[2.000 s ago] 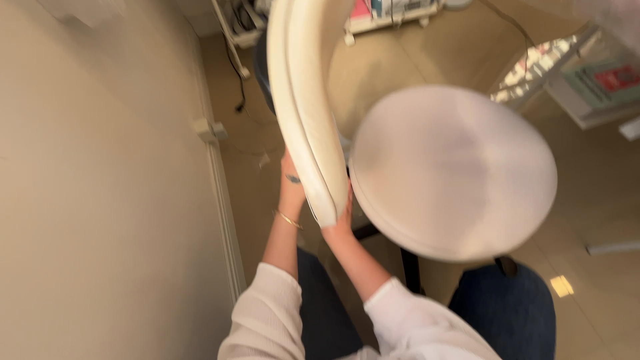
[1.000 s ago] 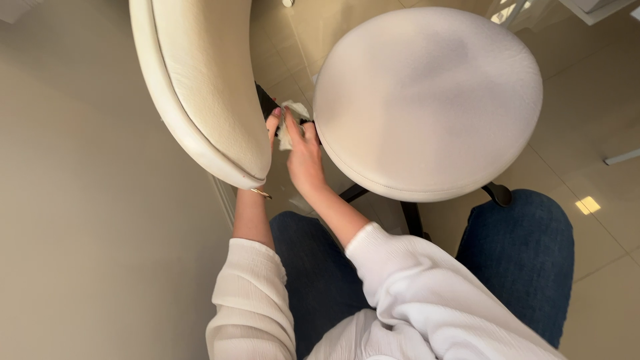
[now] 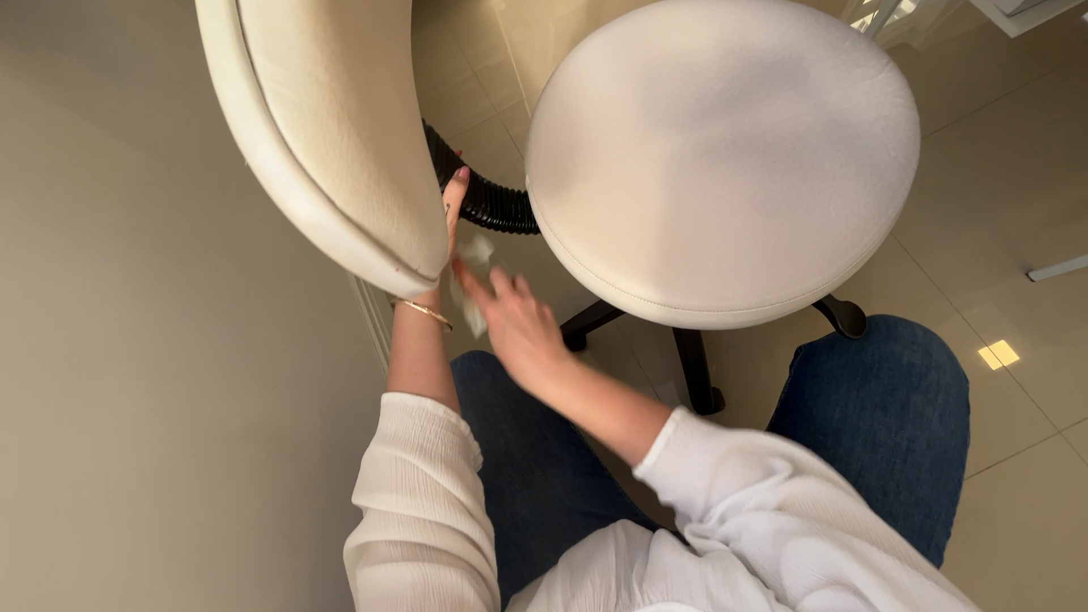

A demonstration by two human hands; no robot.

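A rolling stool has a round white padded seat (image 3: 722, 161) and a curved cream backrest (image 3: 340, 127), joined low down by a black ribbed arm cover (image 3: 501, 206). My left hand (image 3: 455, 208) reaches behind the backrest's lower end, its thumb against the black ribbed part; most of its fingers are hidden. Just below, my right hand (image 3: 514, 319) is blurred, with a crumpled whitish cloth or tissue (image 3: 470, 313) at its fingertips, between the backrest and the seat.
A plain wall (image 3: 170, 340) runs along the left side. Black stool legs (image 3: 697, 370) and a black lever (image 3: 841, 316) show under the seat, close to my knees. A white piece of furniture (image 3: 1024, 13) stands at the top right.
Both hands were at the backrest two seconds ago. My right hand has since come away from the ribbed part, down towards me. The black ribbed cover now shows more fully.
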